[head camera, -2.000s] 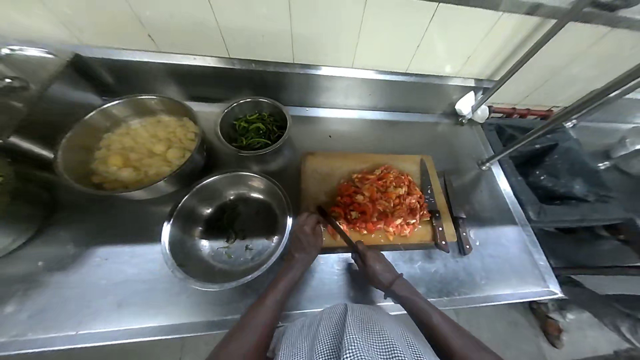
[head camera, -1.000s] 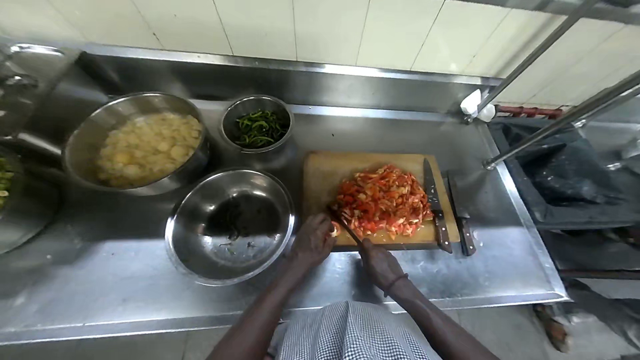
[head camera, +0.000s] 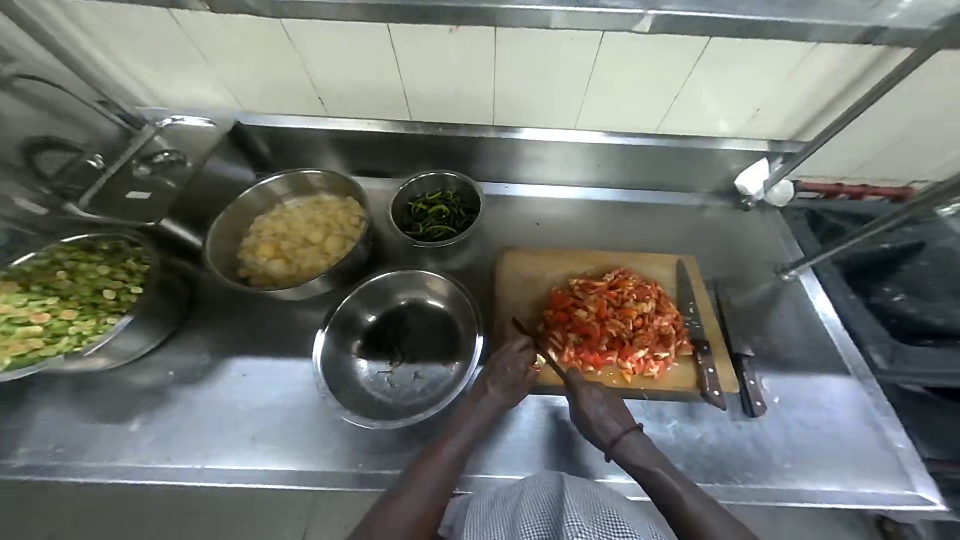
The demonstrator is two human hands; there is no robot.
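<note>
My right hand is closed on the handle of a dark-bladed knife, whose blade slants up and left over the front left part of a wooden cutting board. Beside the blade, my left hand rests at the board's front left corner with its fingers bent; a small pale piece shows by its fingertips, and whether the hand grips anything is hidden. A heap of chopped tomatoes covers the middle of the board. Along the board's right side lies a second knife, and a third knife lies on the steel counter just right of it.
A steel bowl with a few dark scraps stands left of the board. Behind it are a small pot of green chillies and a larger pot of pale peeled chunks. Far left is a pot of sliced green vegetables. A metal post rises at right.
The view has swung left and up, bringing more of the far-left pot into sight. The knife blade points up and left, and both hands remain at the board's front left part.
</note>
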